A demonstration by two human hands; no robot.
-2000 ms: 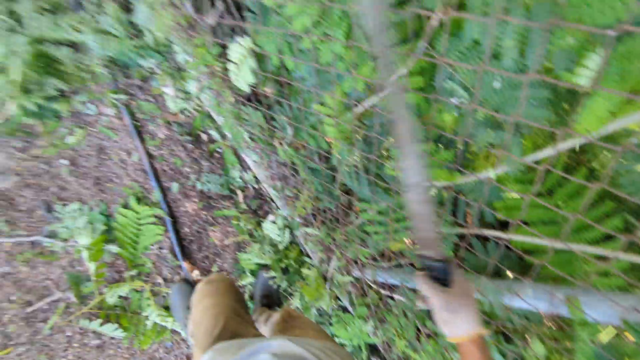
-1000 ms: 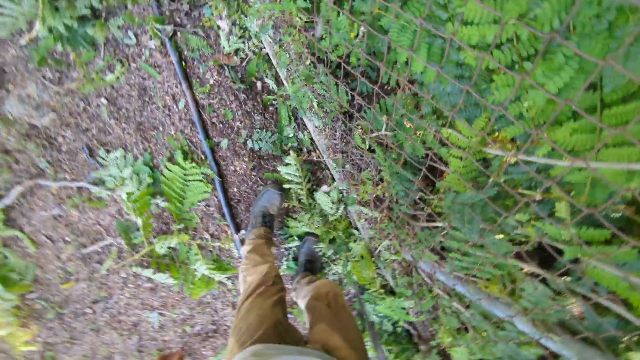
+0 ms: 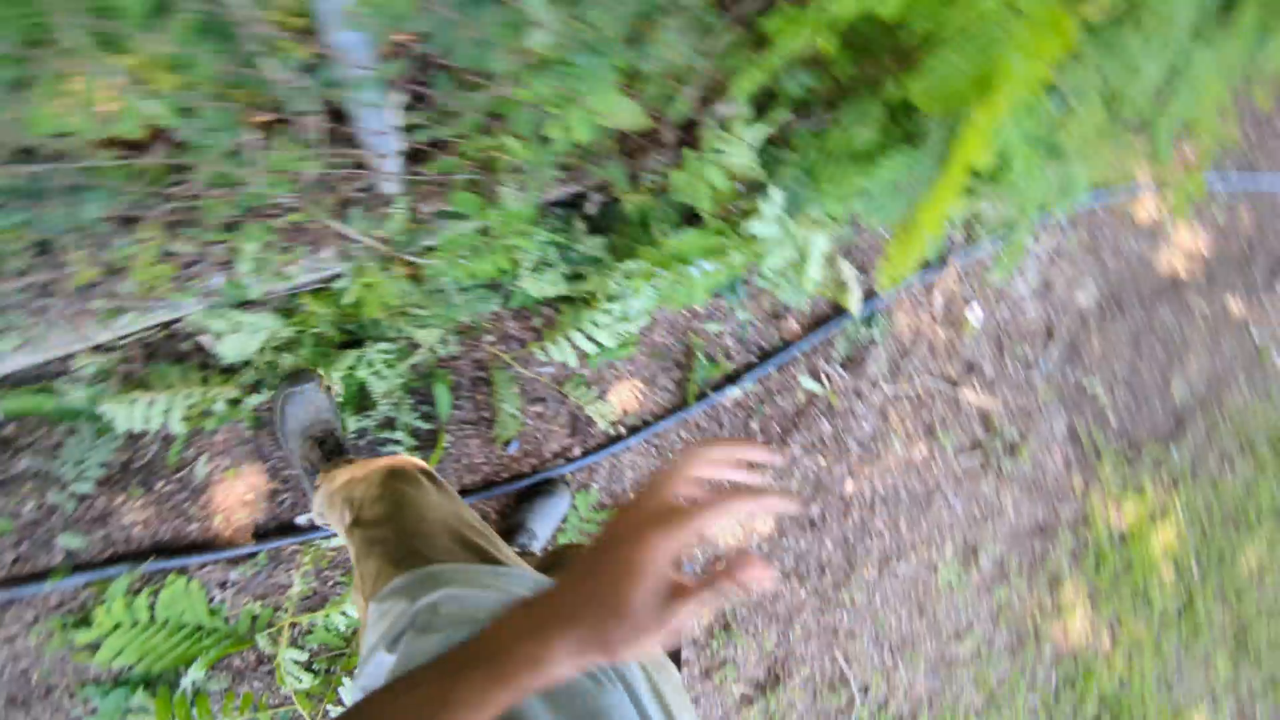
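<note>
My left hand (image 3: pixel 665 560), bare and blurred, reaches across my body from the lower left. Its fingers are spread, with nothing seen between them. Below and beyond it, a dark hose or pipe (image 3: pixel 640 432) lies curved along the ground, passing by my two shoes (image 3: pixel 308 418). Leafy cut-looking fronds (image 3: pixel 160 625) lie at the lower left. My right hand is out of view.
Dense green foliage (image 3: pixel 620 210) fills the upper part, with a blurred pale post or pole (image 3: pixel 365 100) in it. A long pale rail or board (image 3: pixel 110 330) lies at the left. Brown litter-covered ground (image 3: pixel 900 480) spreads to the right, with grass beyond.
The view has swung strongly; the wire mesh fence no longer shows plainly. My left hand has come into view. Two seconds ago a gloved right hand held a long blurred tool.
</note>
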